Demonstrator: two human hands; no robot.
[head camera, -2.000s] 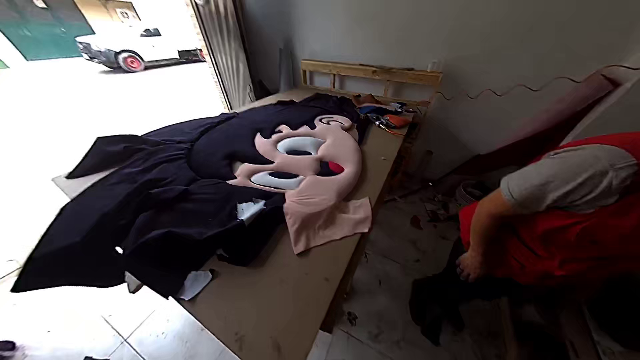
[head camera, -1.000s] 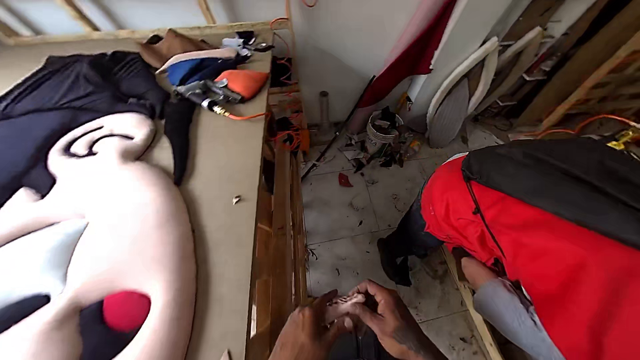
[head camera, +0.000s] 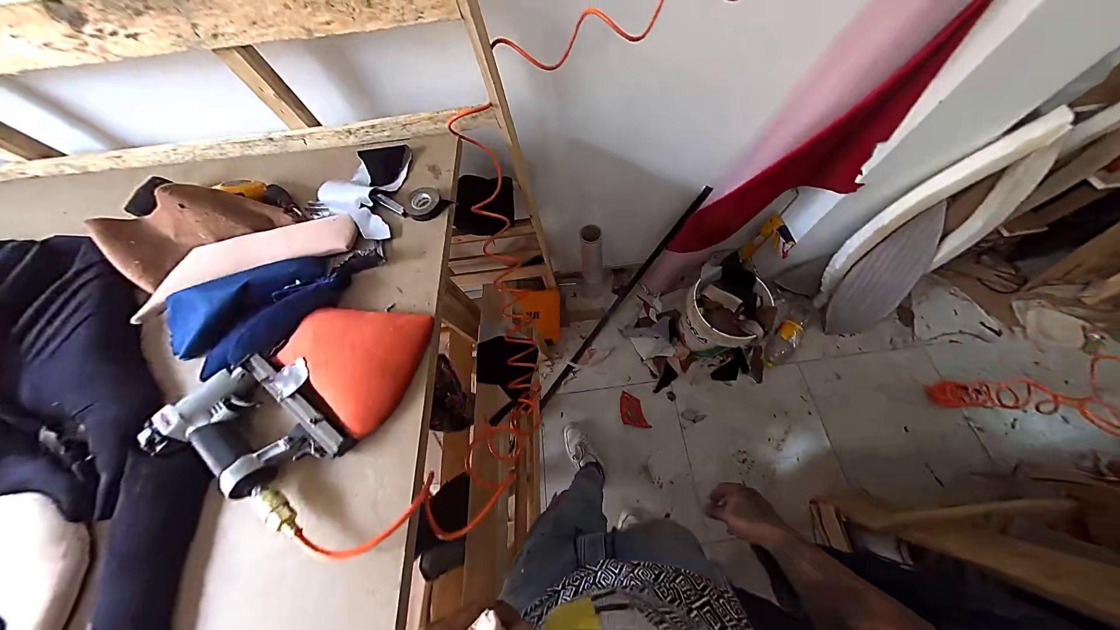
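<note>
My left hand (head camera: 477, 616) is at the bottom edge, mostly cut off, with a small pale scrap (head camera: 486, 621) at its fingers. My right hand (head camera: 744, 513) hangs over the tiled floor, fingers curled in, with nothing visible in it. On the table to the left lies a pneumatic stapler (head camera: 223, 437) joined to an orange coiled air hose (head camera: 367, 547). Beside it are an orange padded piece (head camera: 363, 363), blue fabric-covered pieces (head camera: 245, 302), a pale pink piece (head camera: 262, 249) and brown fabric (head camera: 197, 219). A tape roll (head camera: 423, 203) sits near the table's far corner.
Black fabric (head camera: 79, 341) covers the table's left part. A white bucket (head camera: 726, 306) full of scraps stands by the wall, with a plastic bottle (head camera: 786, 341) beside it. Curved padded frames (head camera: 954, 210) lean at right. Wooden framing (head camera: 980, 542) lies at lower right, near another orange hose (head camera: 1006, 394).
My hands, together on a small pale piece a second ago, are now apart, the right one out to the side. The person in red is out of view. The view has turned toward the table's far corner.
</note>
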